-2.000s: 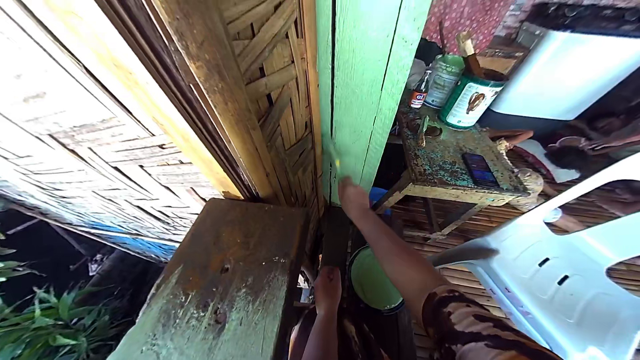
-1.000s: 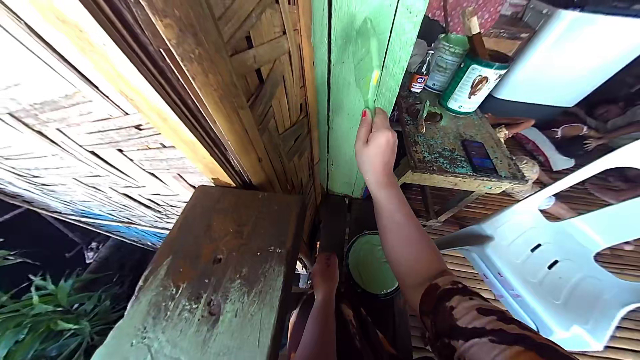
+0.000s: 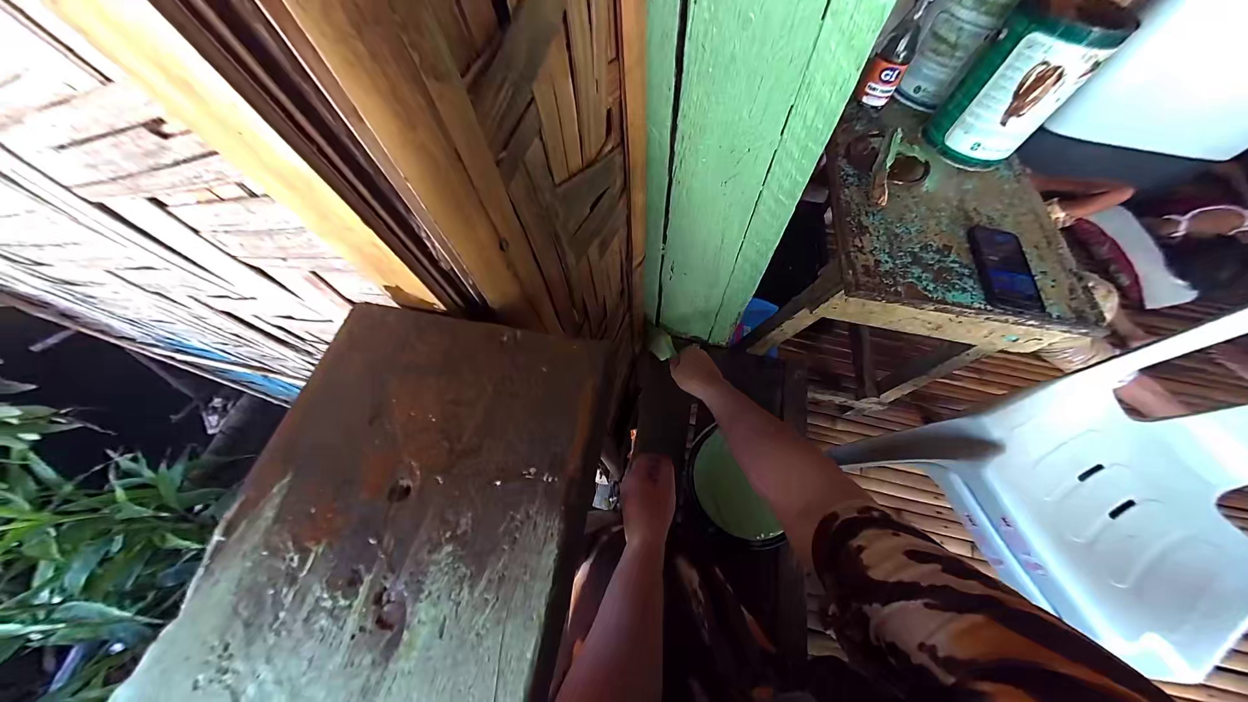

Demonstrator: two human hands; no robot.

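Observation:
My right hand (image 3: 696, 370) is closed around a paintbrush (image 3: 663, 344) with green paint on it, at the foot of the green-painted wooden boards (image 3: 741, 166). Only a small part of the brush shows. My left hand (image 3: 647, 487) rests on a dark wooden plank (image 3: 661, 414) below; its fingers are largely hidden, so its grip cannot be told. Between my forearms and partly behind the right one stands an open container of light green paint (image 3: 731, 492).
At left is a worn wooden surface (image 3: 429, 468) beside a woven bamboo wall (image 3: 185, 205). On the right, a small wooden table (image 3: 916, 244) carries a phone (image 3: 1005, 267), a glass bottle (image 3: 889, 63) and cans. A white plastic chair (image 3: 1102, 497) stands nearer. Part of another person shows at far right.
My right hand has moved down the green boards with the brush, from higher up one second ago to their foot. My left hand stays low near the plank.

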